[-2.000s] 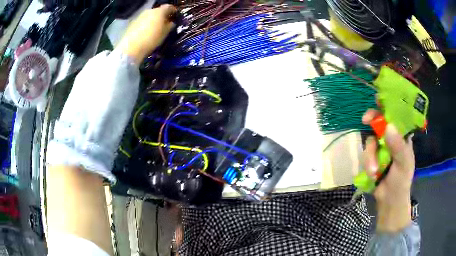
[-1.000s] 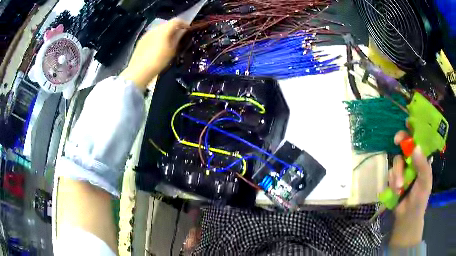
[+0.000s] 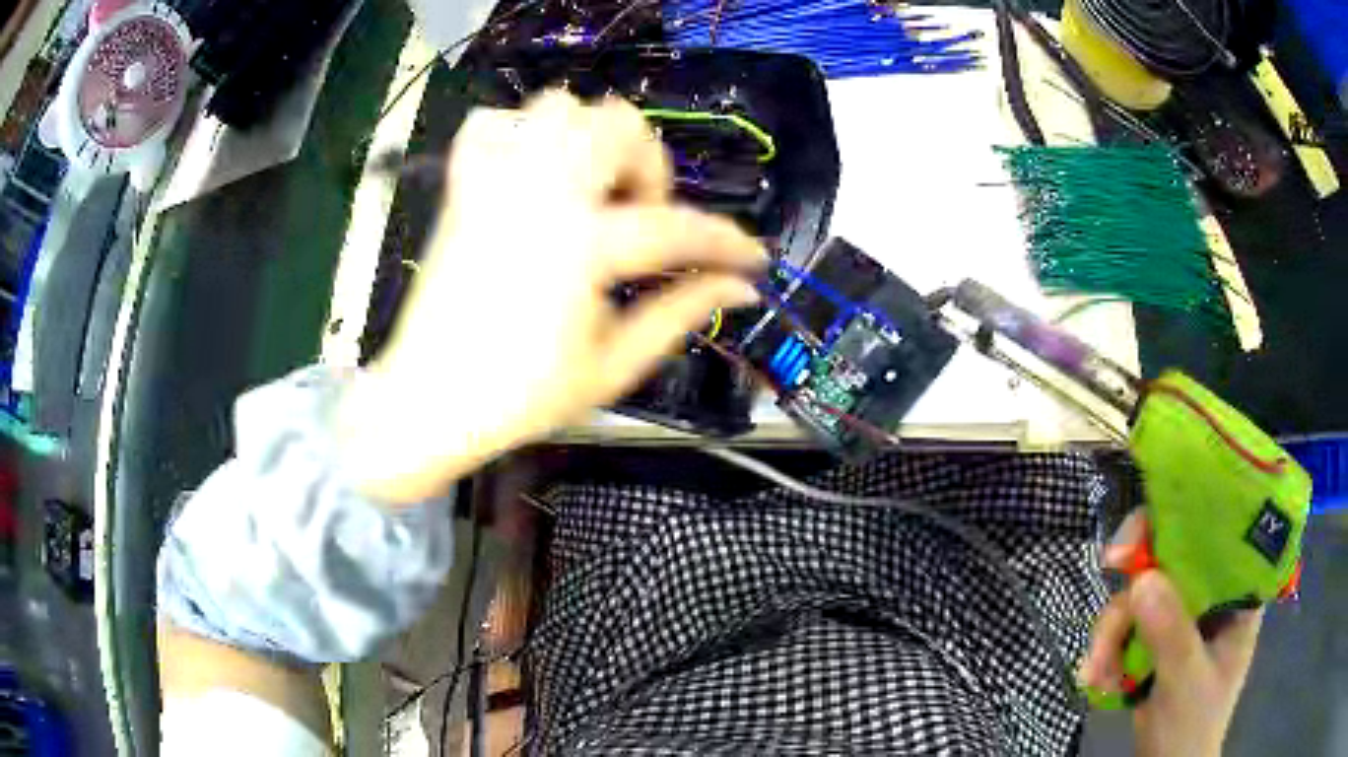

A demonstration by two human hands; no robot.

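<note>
My left hand (image 3: 555,274) is blurred above the black socket shell (image 3: 810,141) and hides much of it. Its thumb and fingertips are by the small black housing (image 3: 920,333); whether they pinch a lead I cannot tell. The circuit board (image 3: 846,370), with a blue component (image 3: 791,360), lies in this housing; blue and brown leads run toward the shell. My right hand (image 3: 1175,643) grips the lime-green soldering gun (image 3: 1220,481) at lower right. The gun's metal nose points up-left, its tip near the housing's right edge.
Blue wires (image 3: 850,33) lie at the top on the white board (image 3: 924,133). Green wires (image 3: 1116,222) lie at right, below the black coil on its yellow holder (image 3: 1116,59). A dark green conveyor belt (image 3: 222,311) and a fan (image 3: 130,77) are at left. A grey cable (image 3: 828,496) crosses the checkered lap.
My left hand has come from the brown wires down and right over the shell. The soldering gun has swung lower, its nose now near the small housing. The view has shifted, so the work sits higher.
</note>
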